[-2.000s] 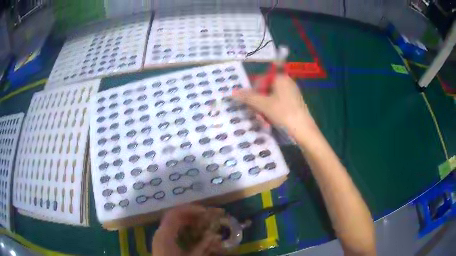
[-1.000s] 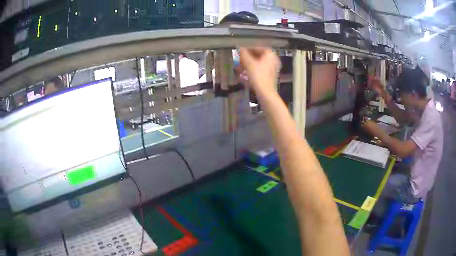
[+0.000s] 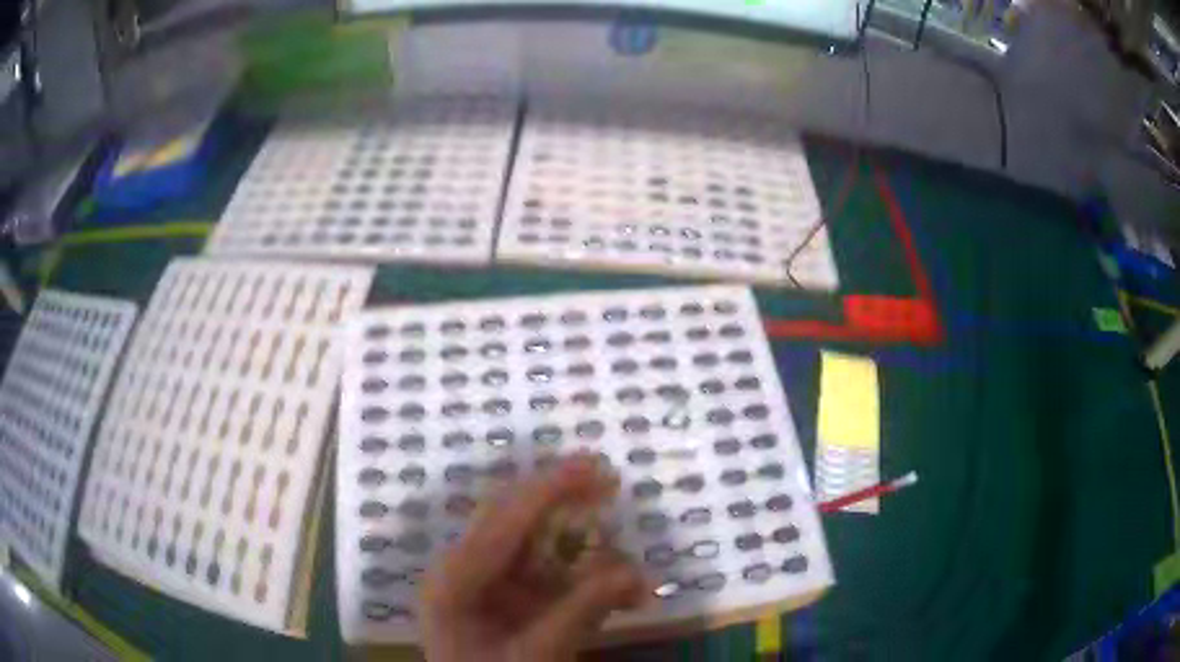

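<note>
My left hand (image 3: 524,569) is blurred at the bottom middle, over the near part of the main white tray (image 3: 356,517). Its fingers and thumb are closed around a small gold holder (image 3: 566,541), which is mostly hidden by the fingers. The tray bears rows of dark oval outlines, some linked in pairs. My right hand is out of the picture. A red pen (image 3: 870,494) with a pale end lies across the lower part of a yellow-and-white card (image 3: 849,401), right of the tray.
Two white trays (image 3: 233,550) (image 3: 23,517) stand at the left. Two rear boards (image 3: 356,252) (image 3: 813,246) lie below a screen (image 3: 608,13). A red label (image 3: 890,314) lies by red tape at the right. A dark thin cable (image 3: 805,259) hangs over the right rear board.
The view has swung back down from the shelf and neighbouring workplace to the trays. My right hand, raised at the shelf, has left the picture. My left hand with the holder is in view again.
</note>
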